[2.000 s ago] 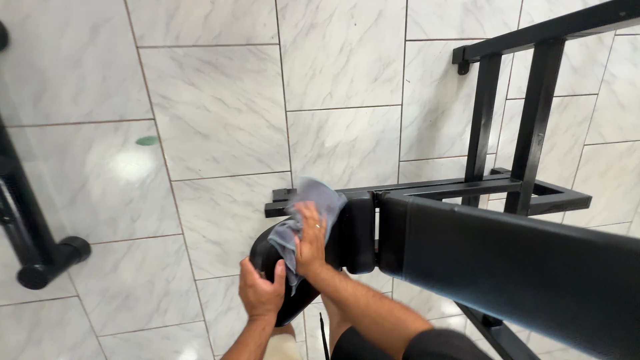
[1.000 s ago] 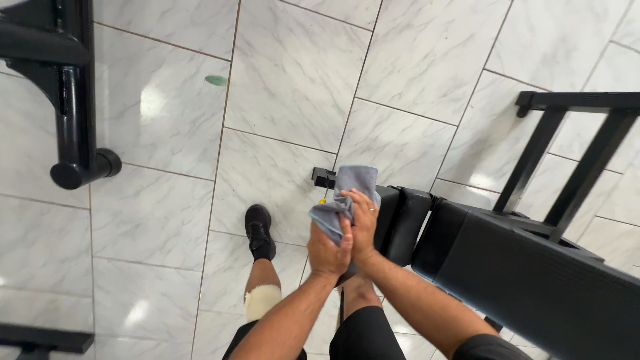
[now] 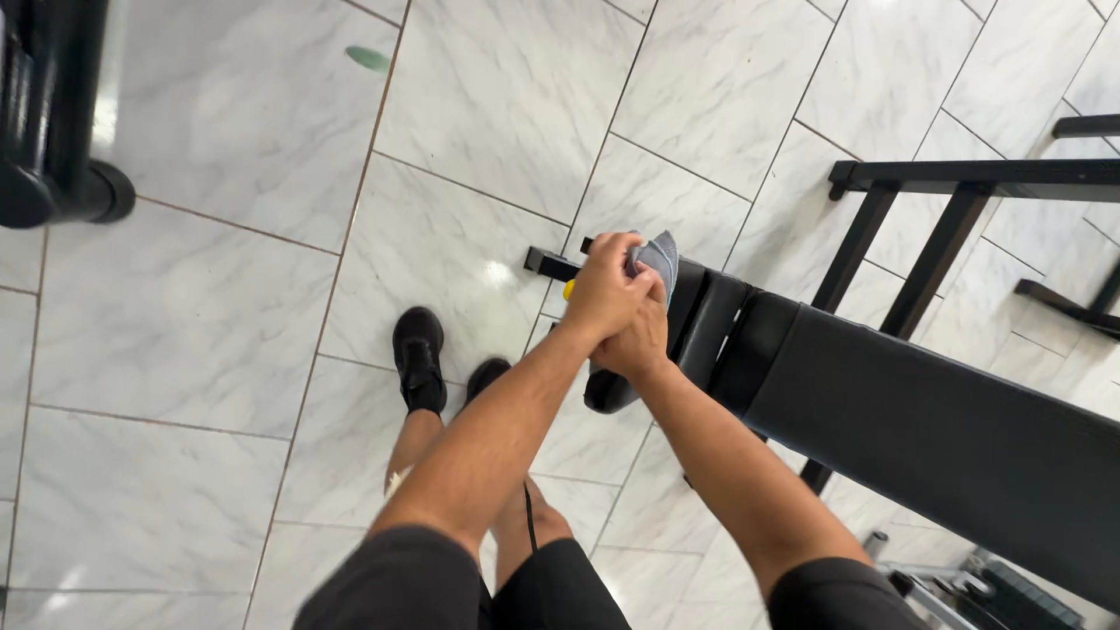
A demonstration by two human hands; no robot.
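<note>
A grey cloth is bunched between my two hands, over the end of a black padded weight bench. My left hand lies on the upper left side of the cloth, its fingers curled round it. Pressed against it from the lower right is my right hand, also on the cloth. The hands overlap, so part of the cloth and some fingers are hidden. Below them shows the bench's smaller end pad.
A black steel frame stands behind the bench. Another black machine part is at the upper left. My black shoes are on the marble-look tiles. Weight equipment shows at the lower right.
Two seconds ago my left hand was apart on the end pad while my right hand held the cloth; now both hands are together on it. The view has turned.
</note>
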